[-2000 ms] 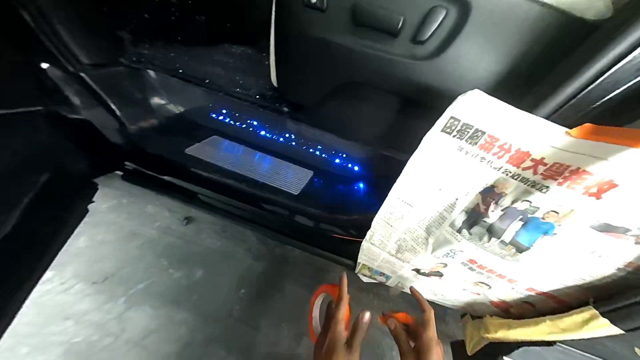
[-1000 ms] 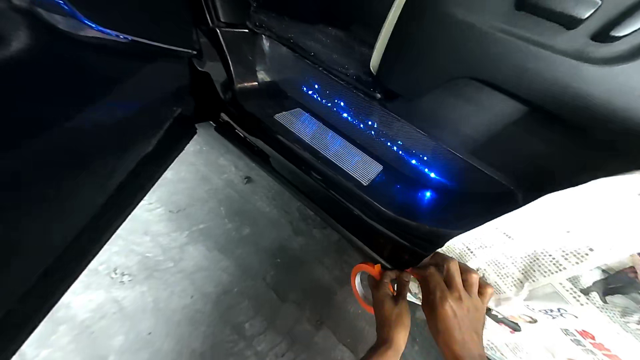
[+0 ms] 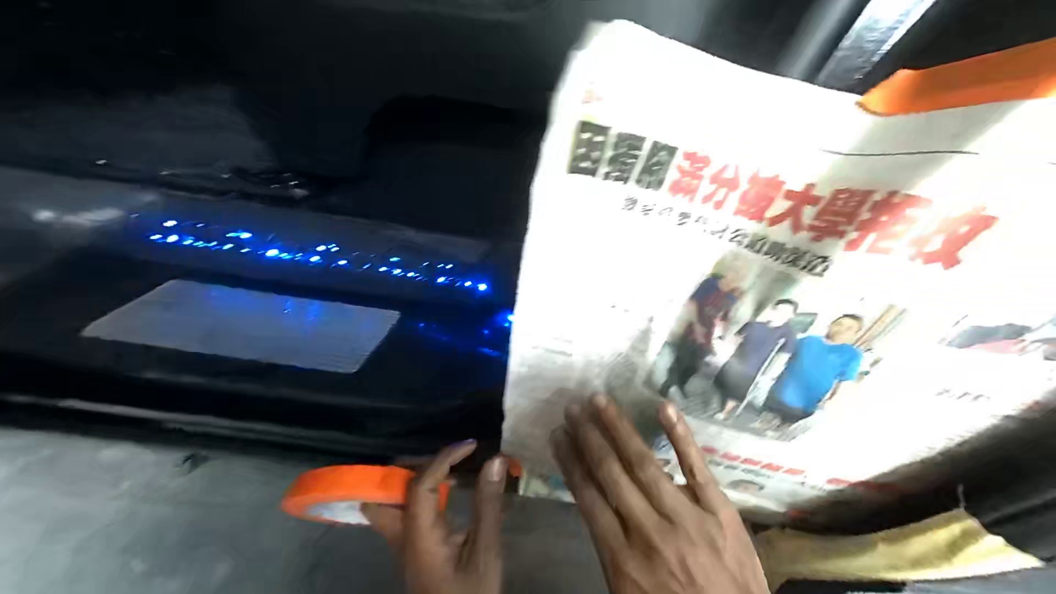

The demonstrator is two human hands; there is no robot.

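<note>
My left hand [image 3: 450, 528] holds a roll of orange tape [image 3: 355, 491] low in the head view, beside the lower left corner of a newspaper sheet [image 3: 594, 330]. Fingers spread, my right hand [image 3: 652, 495] lies on the lower part of that sheet. The newspaper bears print and a photo, and hangs over dark car parts at the right. A piece of orange tape [image 3: 965, 78] sits on its upper right edge. A small orange bit shows at its lower left corner, near my left fingertips. The picture is blurred.
A black car door sill [image 3: 247, 404] with a row of blue lights [image 3: 313, 257] and a ribbed grey plate [image 3: 247, 324] runs along the left. Grey floor [image 3: 165, 511] lies below it. Yellowish masking tape or paper [image 3: 899, 549] is at the lower right.
One second ago both hands were close together at the newspaper's corner; now they are apart, with my right hand spread on the sheet. The view has shifted toward the newspaper.
</note>
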